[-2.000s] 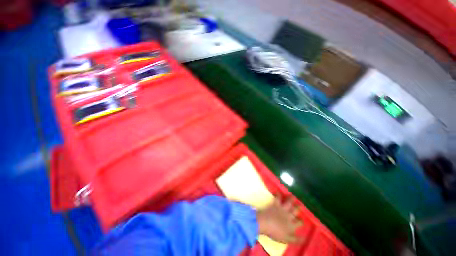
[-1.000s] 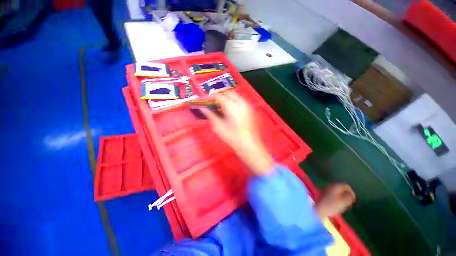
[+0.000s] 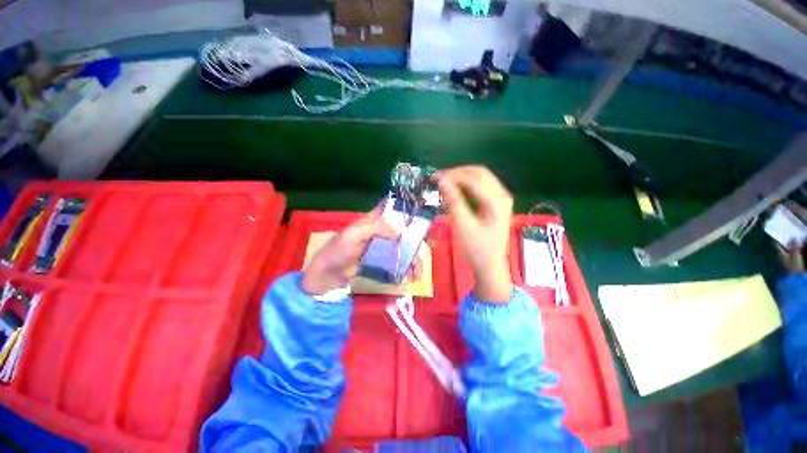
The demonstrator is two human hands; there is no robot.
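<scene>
My left hand [image 3: 343, 257] holds a module [image 3: 395, 246], a flat silver-grey block with a circuit board [image 3: 411, 183] at its upper end. My right hand [image 3: 478, 202] is at the board's right edge, fingertips together against it; whether they pinch something is hard to tell. White lead strips [image 3: 426, 347] hang below the module over the front red tray [image 3: 370, 380]. A cream sheet [image 3: 320, 241] lies on that tray, partly behind the module and my left hand.
A pale unit with white leads [image 3: 537, 258] lies in the front tray's right pocket. Stacked red trays [image 3: 150, 292] with modules stand left. Folded cream sheets [image 3: 690, 327] lie right. A cable coil [image 3: 252, 62] lies behind. Another person's blue sleeve [image 3: 783, 310] shows far right.
The view has swung right, from the left tray stack to the front tray. A module is now in my left hand, and both hands are together at it above the cream sheet.
</scene>
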